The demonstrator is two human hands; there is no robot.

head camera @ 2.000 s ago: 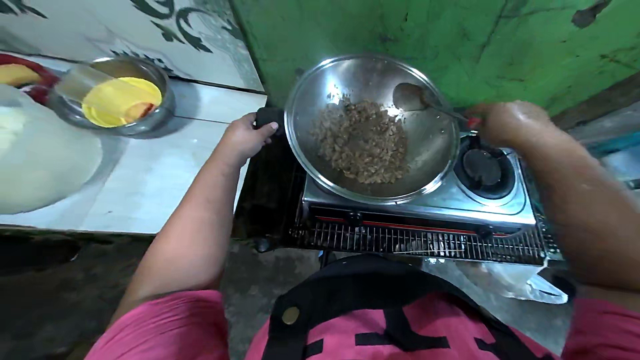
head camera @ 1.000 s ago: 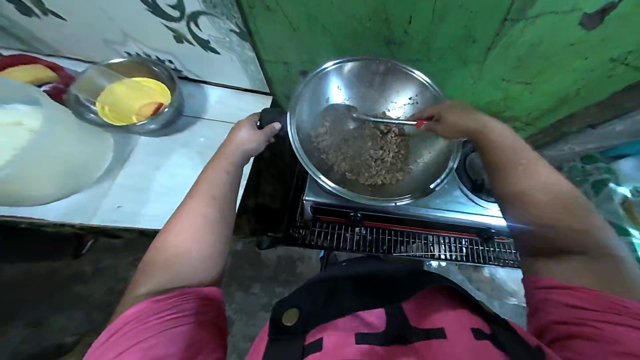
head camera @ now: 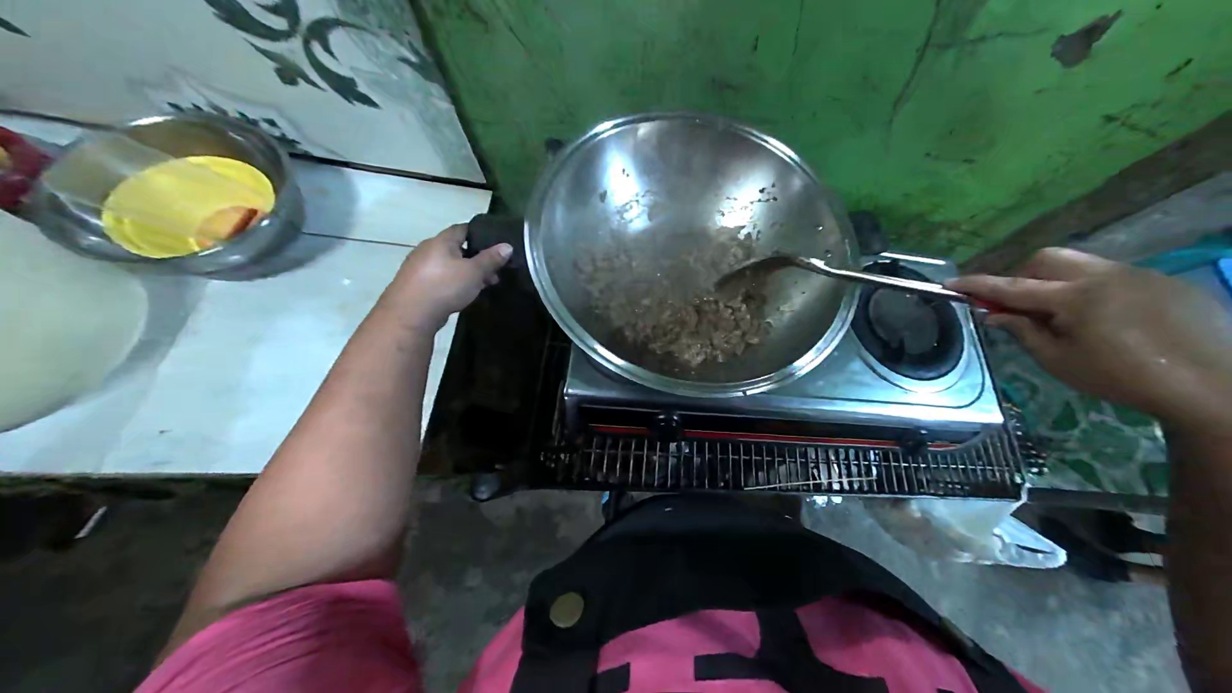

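Observation:
A steel wok [head camera: 674, 173] stands on the left side of a two-burner gas stove [head camera: 789, 395]. My left hand [head camera: 450, 273] grips its black side handle [head camera: 496, 241]. Browned minced meat [head camera: 698, 322] lies in the bottom and toward the near wall of the wok. My right hand [head camera: 1088, 313] holds the red grip of a metal cooking spatula [head camera: 866, 277] from the right. The spatula's head rests in the meat near the middle of the wok, partly hidden by it.
On the white tiled counter [head camera: 260, 356] at left are a steel bowl [head camera: 274, 207] with a yellow plastic item [head camera: 164, 207] in it and a large translucent container [head camera: 58, 318]. A second burner [head camera: 910, 322] is right of the wok. The green wall [head camera: 731, 58] stands close behind.
My right hand has moved out to the right since one second ago, and the spatula's head has shifted right and toward me through the meat. My left hand keeps holding the handle.

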